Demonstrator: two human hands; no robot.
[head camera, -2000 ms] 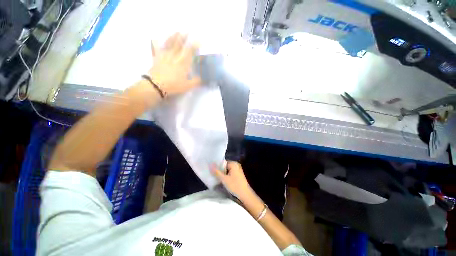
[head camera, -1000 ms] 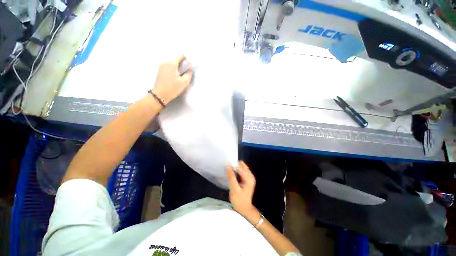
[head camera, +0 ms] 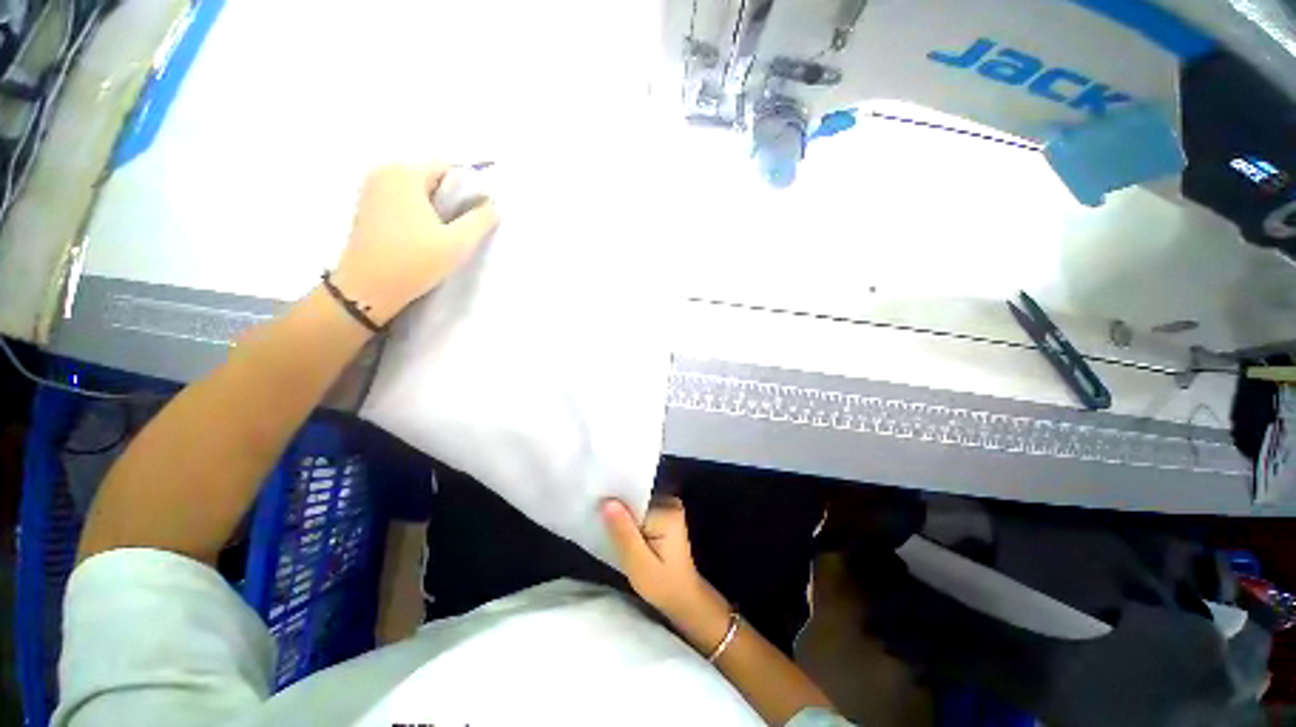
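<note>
A pale grey-white fabric panel (head camera: 526,369) lies over the table and hangs past its front edge toward my lap. Its upper part is washed out by glare near the needle area (head camera: 697,107). My left hand (head camera: 412,234) grips a gathered fold at the panel's left side, on the table. My right hand (head camera: 657,547) pinches the lower corner below the table edge, thumb on top. The sewing machine (head camera: 981,85) with blue "JACK" lettering is at upper right. Whether the fabric lies under the presser foot cannot be told.
Dark thread snips (head camera: 1059,351) lie on the table at right. The grey ruler strip (head camera: 881,419) runs along the front edge. A blue plastic crate (head camera: 306,547) stands at lower left. A dark fabric pile (head camera: 1137,582) with a pale piece lies below the table at right.
The dark strip along the panel's right edge has gone from view. My left hand now grips a fold instead of lying flat. The camera view has shifted closer, and the machine appears farther right.
</note>
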